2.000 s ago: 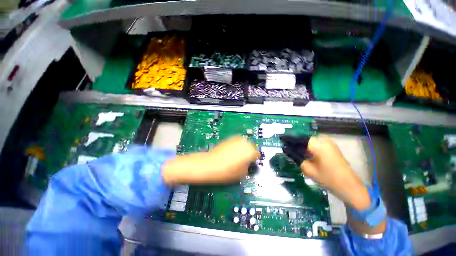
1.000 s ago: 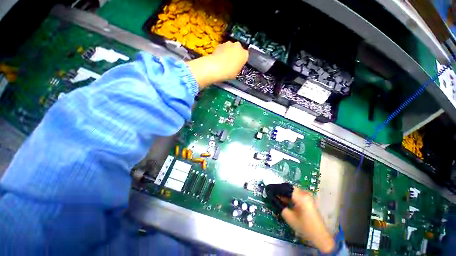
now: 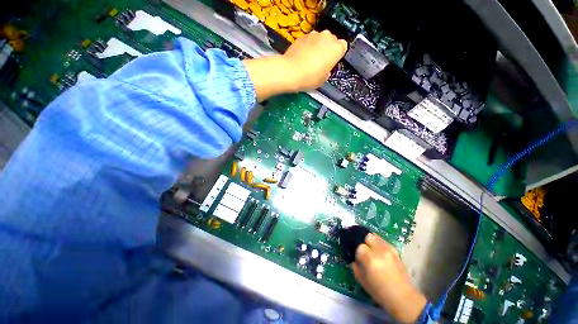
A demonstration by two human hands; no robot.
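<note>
A large green circuit board [image 3: 298, 234] lies tilted in view in front of me, with orange parts, small pale-topped cylinders and white shapes on it. My left hand [image 3: 317, 60] is at the bins, between the yellow-orange components [image 3: 282, 14] and a lower bin of small silvery parts [image 3: 355, 85]. Its fingertips are hidden, so I cannot tell what it holds. My right hand [image 3: 377, 259], with black-covered fingertips, is over the lower right part of the board. Whether it holds a part cannot be seen.
Bins of greenish-grey [image 3: 374, 31] and grey parts [image 3: 447, 92] stand under the curved shelf edge. A bare metal plate [image 3: 437, 231] lies right of the board, with another board [image 3: 500, 272] beyond it. A blue coiled cord [image 3: 529, 152] hangs at the right. A metal rail [image 3: 253, 272] runs in front.
From over the board, my left hand has moved up to the bins. My right hand has moved down the board, then stayed near there. The view has tilted, and orange parts now show on the board.
</note>
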